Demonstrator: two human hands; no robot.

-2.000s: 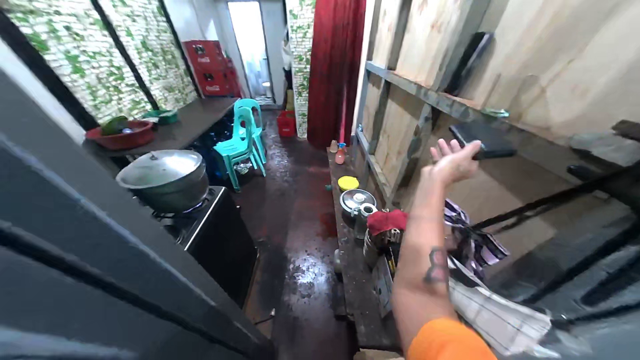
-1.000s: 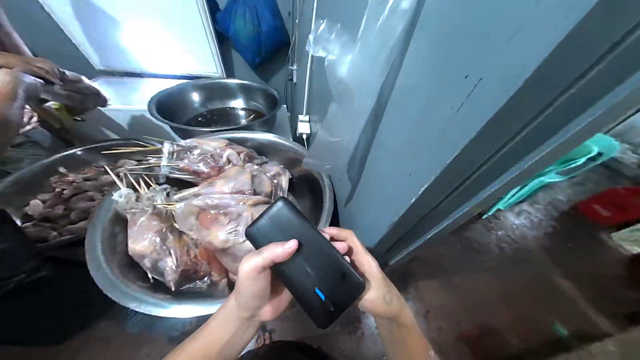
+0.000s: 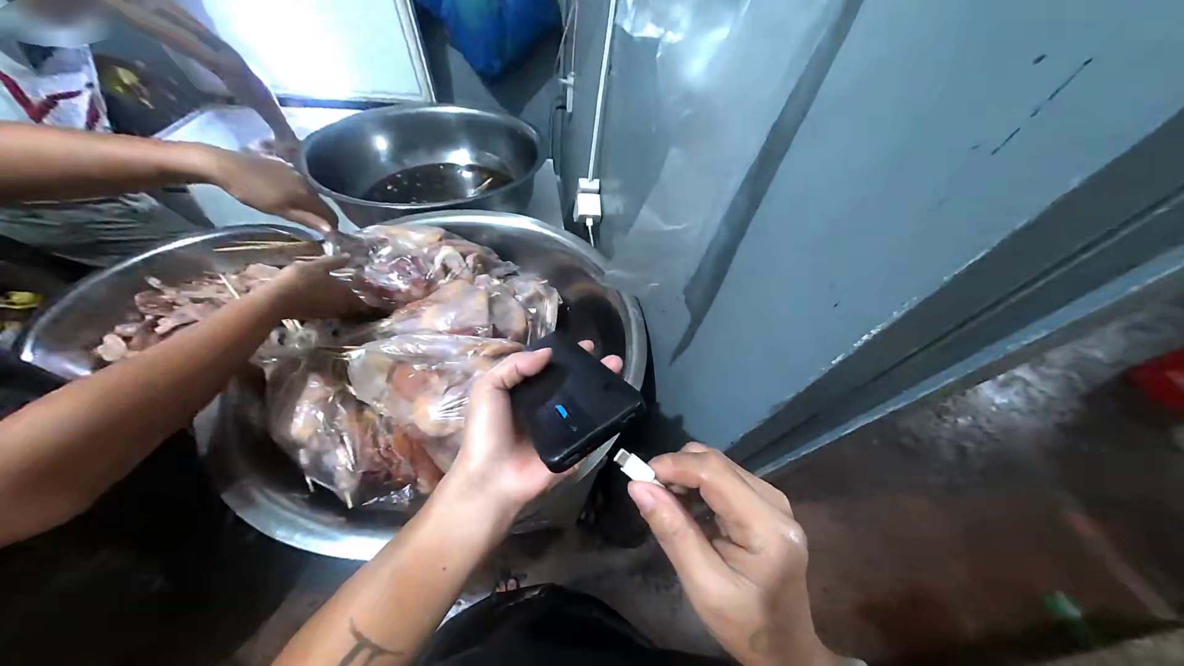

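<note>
My left hand (image 3: 504, 435) holds a black power bank (image 3: 575, 402) over the rim of a big metal basin (image 3: 305, 532). A small blue light shows on its face. Between the thumb and fingers of my right hand (image 3: 731, 546) is a white USB plug (image 3: 635, 466), just below the power bank's lower edge and apart from it. Beneath and left of the power bank, clear plastic bags of raw skewered meat (image 3: 421, 379) fill the basin. The cable behind the plug is hidden by my fingers.
Another person's hands (image 3: 319, 287) handle a bag at the basin's left. Loose meat pieces (image 3: 166, 310) lie in a second metal basin. Behind stands a metal bowl (image 3: 425, 157) with dark liquid. A white adapter (image 3: 588, 200) hangs on a cord beside the grey wall (image 3: 832, 203).
My right hand has let go of the power bank and now grips a white plug. My left hand alone holds the power bank. The other person's hands have come over the bags.
</note>
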